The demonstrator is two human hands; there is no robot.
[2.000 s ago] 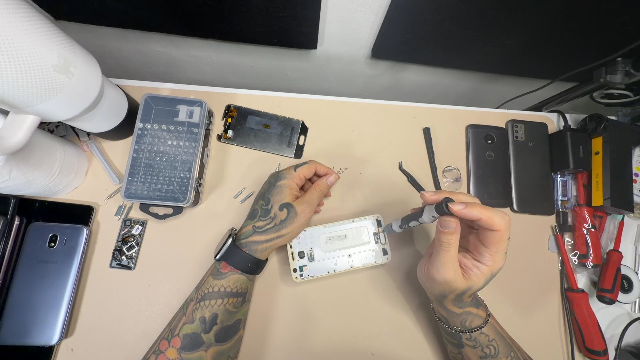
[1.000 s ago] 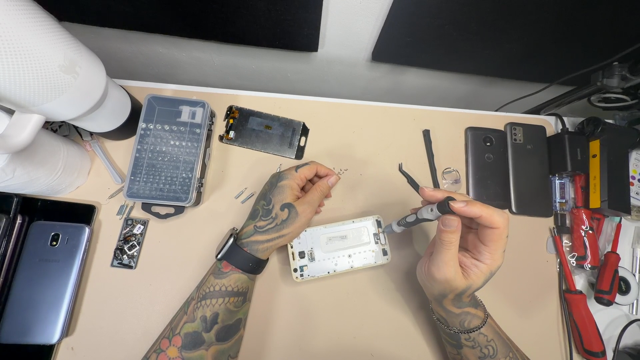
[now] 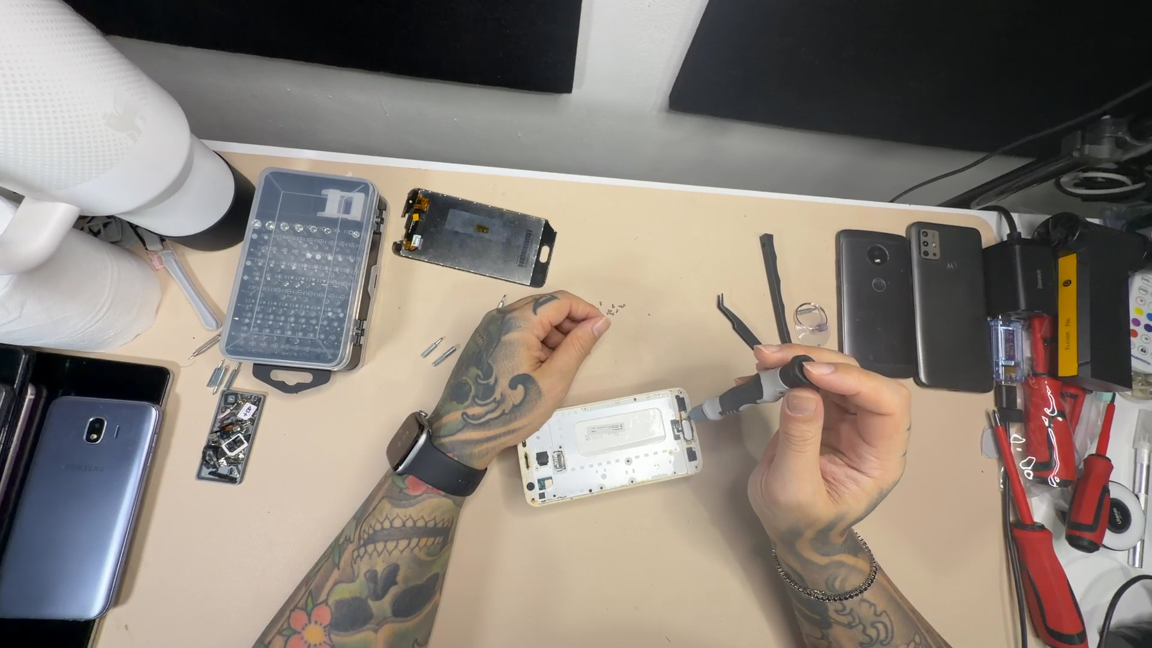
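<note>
A white smartphone frame [image 3: 621, 448] lies on the beige mat between my hands, its inner side up. My right hand [image 3: 828, 432] holds a grey and black precision screwdriver [image 3: 752, 394], whose tip is at the right end of the frame. My left hand [image 3: 531, 360] rests across the frame's upper left corner, thumb and index fingertips pinched together beside a small group of screws [image 3: 612, 309]. Whether something tiny is between those fingertips cannot be told. A detached phone display assembly [image 3: 477, 236] lies above my left hand. Loose screwdriver bits [image 3: 445, 355] lie left of it.
A clear-lidded bit case [image 3: 301, 270] and a small tray of parts [image 3: 231, 436] are at left, near a blue-grey phone [image 3: 79, 504]. At right lie black tweezers [image 3: 738, 321], a black pry bar [image 3: 774, 286], dark phones [image 3: 949, 306] and a red-handled screwdriver [image 3: 1048, 576].
</note>
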